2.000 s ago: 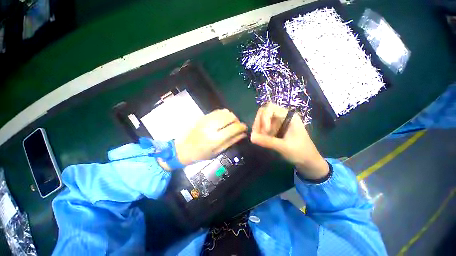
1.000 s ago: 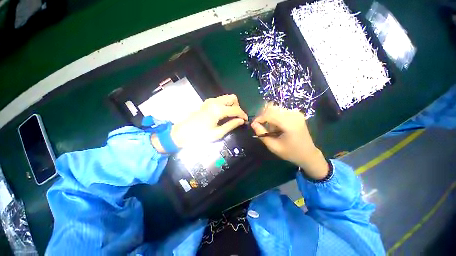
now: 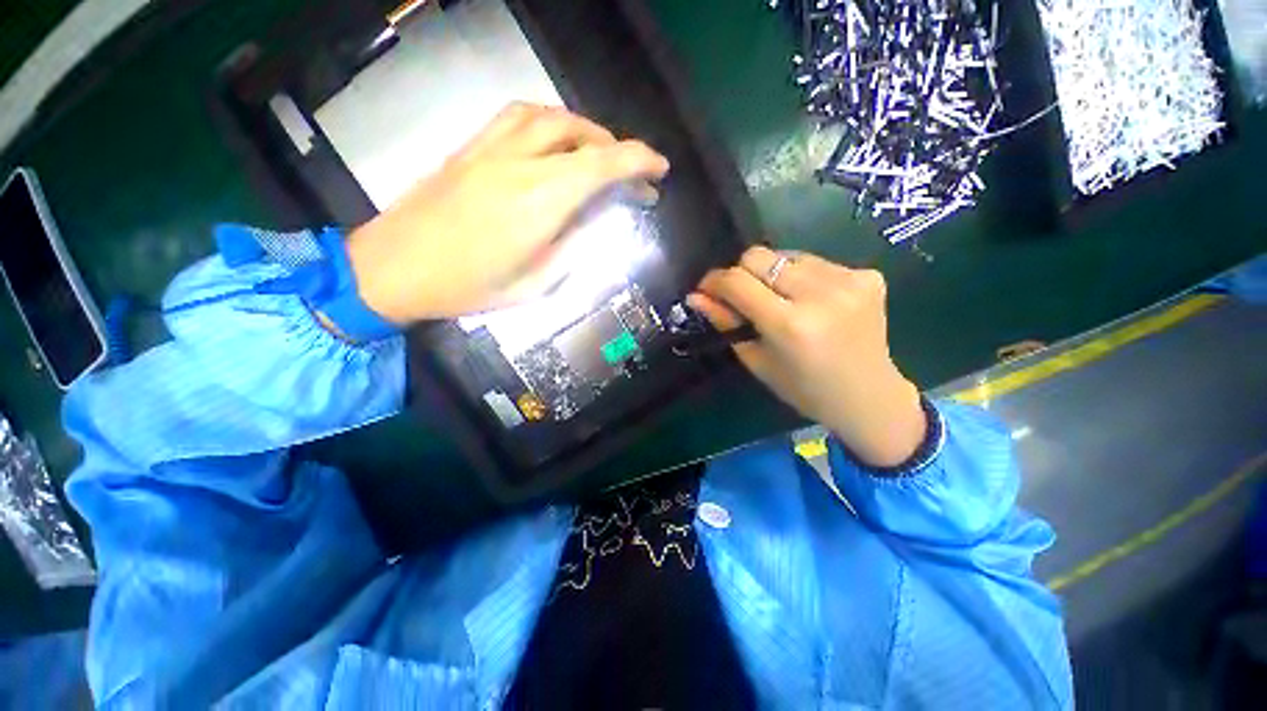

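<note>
An open flat unit with a silvery-white panel (image 3: 452,104) lies in a black tray (image 3: 709,167). Its circuit board (image 3: 584,354) is at the near end, with a green patch (image 3: 618,347) and a gold-coloured spot (image 3: 531,406). My left hand (image 3: 486,222) lies over the middle of the unit, fingertips near its right edge; its thumb is hidden. My right hand (image 3: 813,327) has its fingertips pinched together at the board's right end, by the tray's right side. I cannot tell whether either hand grips a small part. No tweezers can be made out.
Loose black-and-white strips (image 3: 903,104) lie on the green bench at the upper right. Beyond them is a black box of white strips (image 3: 1132,90). A smartphone (image 3: 49,285) and a clear plastic bag (image 3: 35,507) lie at the left. The bench's near edge runs beneath my right forearm.
The view has shifted, closer over the unit. My hands were together at the unit's right edge; now my right hand has moved down to the board's right end, apart from my left. The dark stick is no longer visible.
</note>
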